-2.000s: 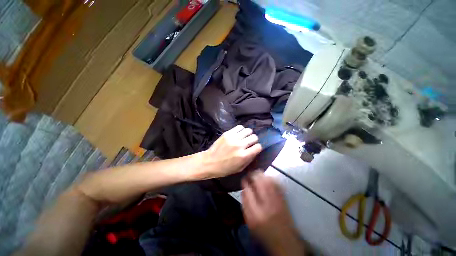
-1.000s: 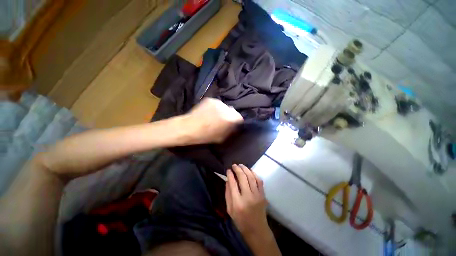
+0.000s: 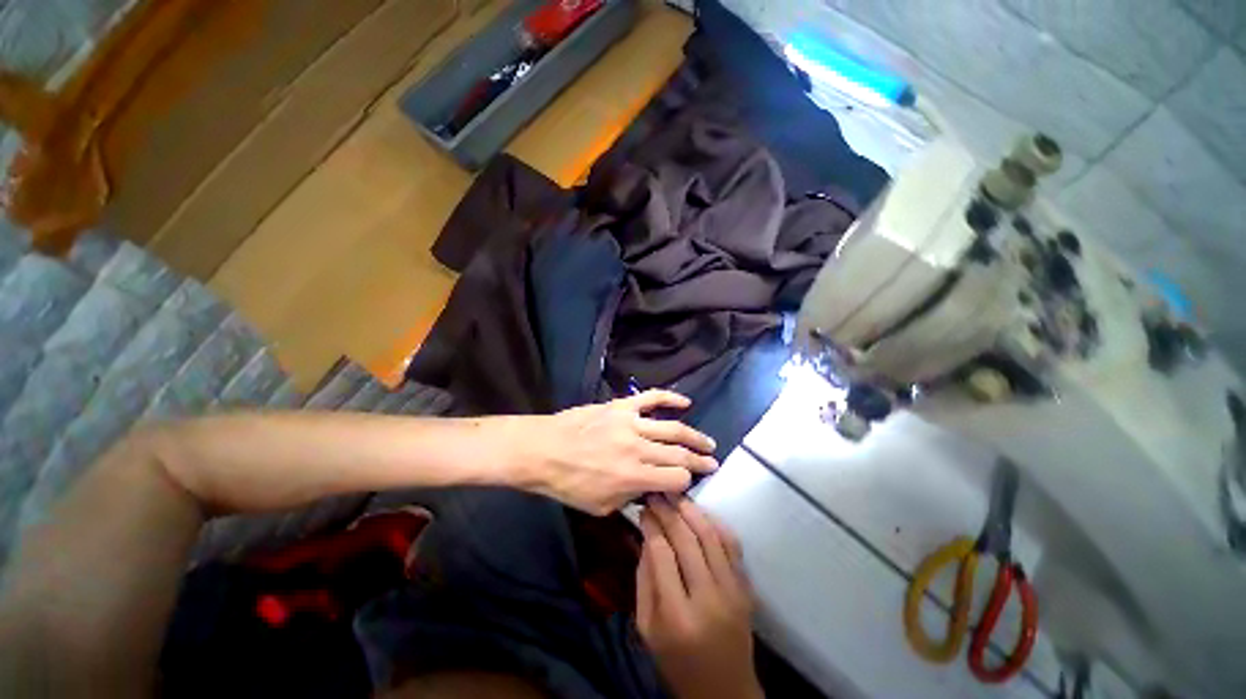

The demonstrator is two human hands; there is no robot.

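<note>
A dark brown garment body (image 3: 711, 232) lies crumpled left of the needle, with a navy band (image 3: 571, 307) along it. Navy cloth runs to the lit presser foot and needle (image 3: 816, 366) of the off-white sewing machine (image 3: 929, 260). My left hand (image 3: 622, 451) lies on the cloth's near edge, fingers pointing right. My right hand (image 3: 694, 594) is close below it at the table edge, fingertips touching or almost touching the left hand. Both hands seem to pinch the cloth edge, but the fingertips are partly hidden.
Shears with yellow and red handles (image 3: 973, 608) lie right of the needle. A grey tray (image 3: 513, 85) with red items stands at the back on brown cardboard (image 3: 321, 260). A bright lamp (image 3: 850, 68) is behind the machine head. Red cloth (image 3: 308, 580) is below left.
My left hand has moved down and right along the cloth, its fingers now spread. My right hand has come up close to it. The navy band lies flatter and shows wider.
</note>
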